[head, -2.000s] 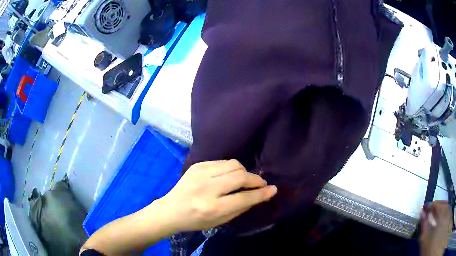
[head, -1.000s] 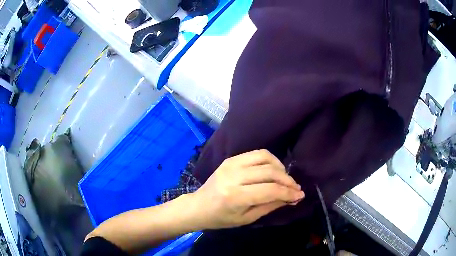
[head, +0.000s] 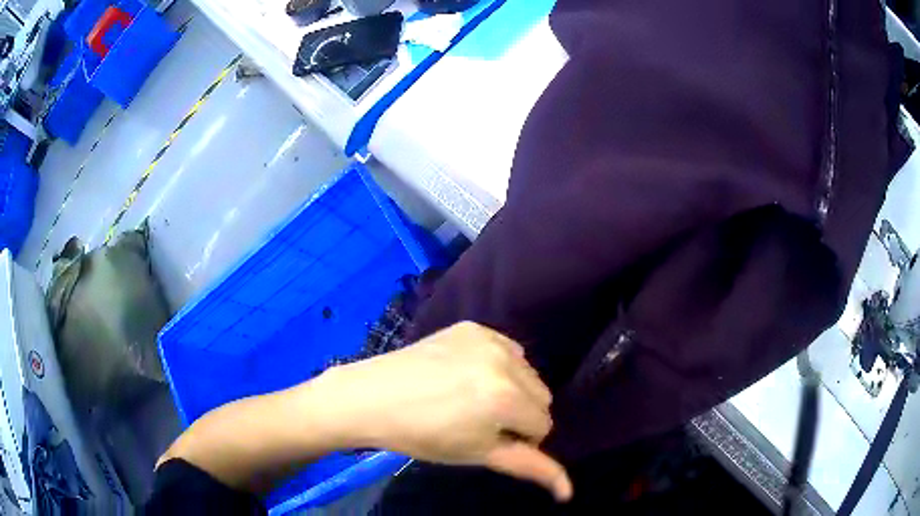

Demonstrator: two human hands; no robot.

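Note:
The plum garment body (head: 686, 151) covers the middle and right of the view, with a pale-flecked seam (head: 830, 121) and a round dark opening low on it. My left hand (head: 474, 403) is bare, at the garment's lower left edge, fingers curled and thumb apart, pointing down. Whether cloth is between its fingers is hidden. A short pale-flecked line (head: 610, 358) shows on the cloth right of the hand. A blurred long dark object (head: 804, 433), not clear what, stands over the table edge. My right hand is out of view.
A blue crate (head: 272, 292) stands on the floor at left, plaid cloth (head: 388, 328) over its edge. A narrow dark strip (head: 883, 443) lies on the white table at right. Sewing machine parts (head: 878, 338) show at the right rim. A black phone-like object (head: 348, 43) lies at upper left.
The view has shifted left, so garment and machine sit further right. My left hand has turned, its thumb now away from the fingers. My right hand has left the view.

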